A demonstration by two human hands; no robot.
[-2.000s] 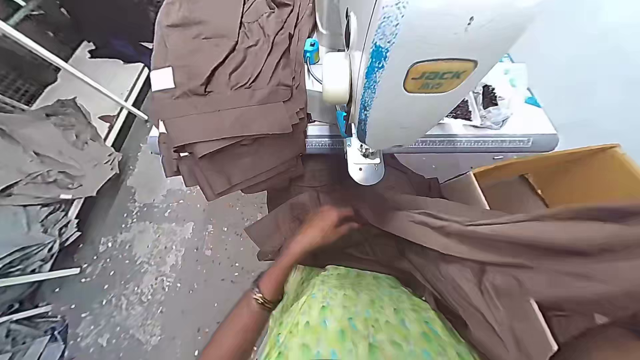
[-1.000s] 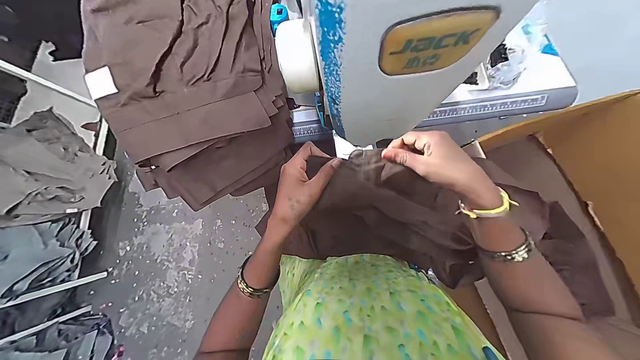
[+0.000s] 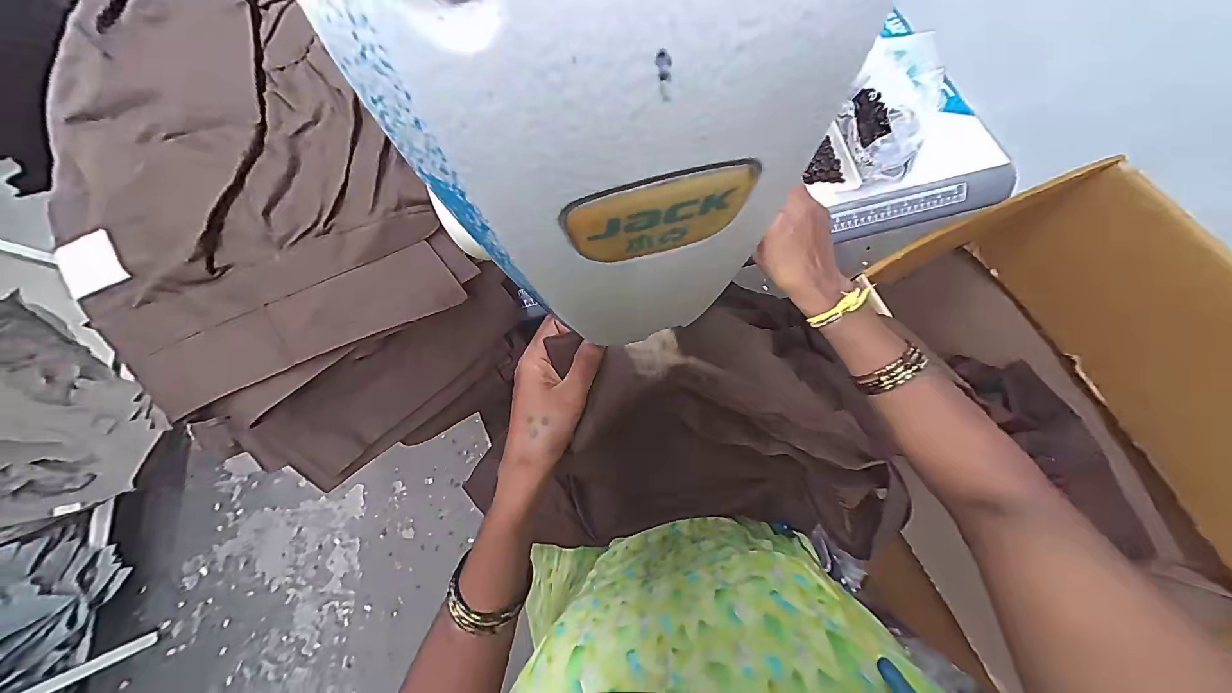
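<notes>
Brown fabric (image 3: 712,443) lies bunched over my lap, its upper edge under the head of a white Jack sewing machine (image 3: 616,115). My left hand (image 3: 549,404) pinches a piece of this fabric between thumb and fingers, just below and left of the machine head. To the right of the head, my right hand (image 3: 801,245) reaches up beside the tray of small dark pieces (image 3: 825,166); its fingertips are partly hidden behind the machine, so whether it holds anything does not show. The needle area is hidden behind the head.
A thick stack of brown garment pieces (image 3: 289,298) hangs at the left. An open cardboard box (image 3: 1116,289) with brown fabric inside stands at the right. A clear plastic bag (image 3: 890,144) lies on the machine bed's right end. Grey fabric piles (image 3: 63,414) are at the far left.
My right hand has let go of the fabric and moved right and up beside the machine head. My left hand still pinches the fabric. The view has come closer to the machine.
</notes>
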